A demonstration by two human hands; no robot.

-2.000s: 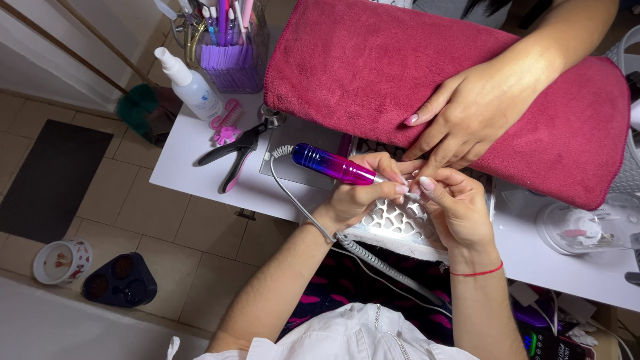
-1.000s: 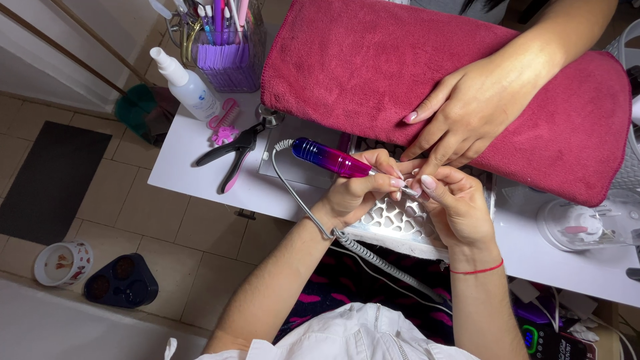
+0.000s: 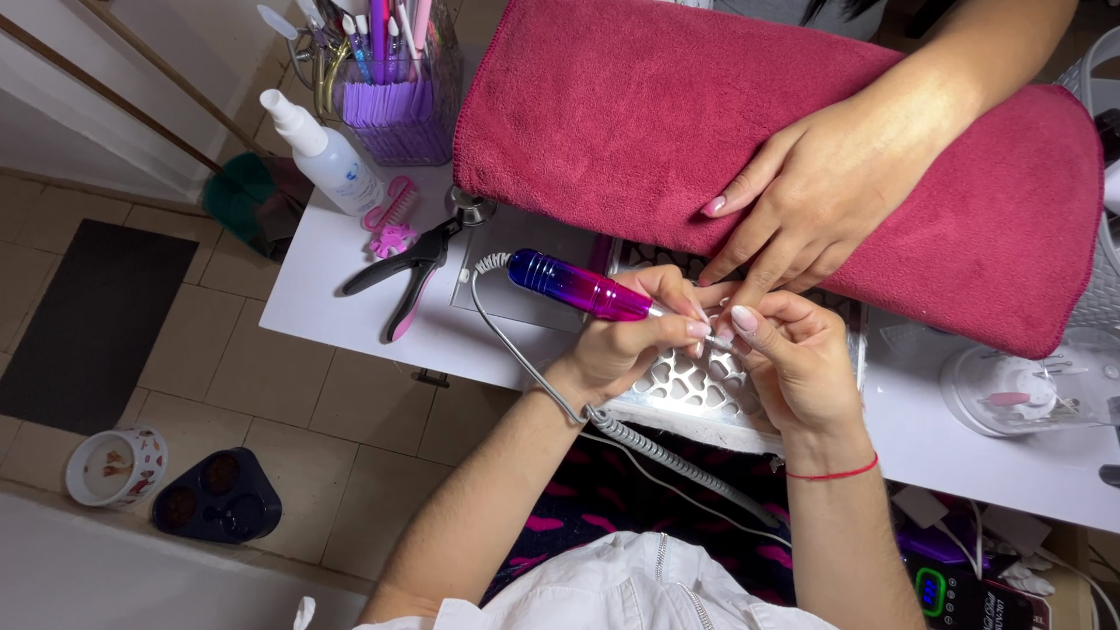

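My left hand holds a blue-to-magenta electric nail drill handpiece like a pen, its tip at a fingertip of the other person's hand. From the handpiece's rear, a grey coiled cord loops by my left wrist. My right hand, with a red string at the wrist, pinches that same finger between thumb and fingers. The other person's forearm lies over a dark pink towel-covered armrest. Beneath my hands is a metal dust-collector grille with heart-shaped holes. Where exactly the bit touches the nail is hidden.
On the white table lie a black-and-pink nail tip cutter, a pink nail brush, a spray bottle and a clear holder with files and brushes. A round clear container stands right; a drill control unit sits below.
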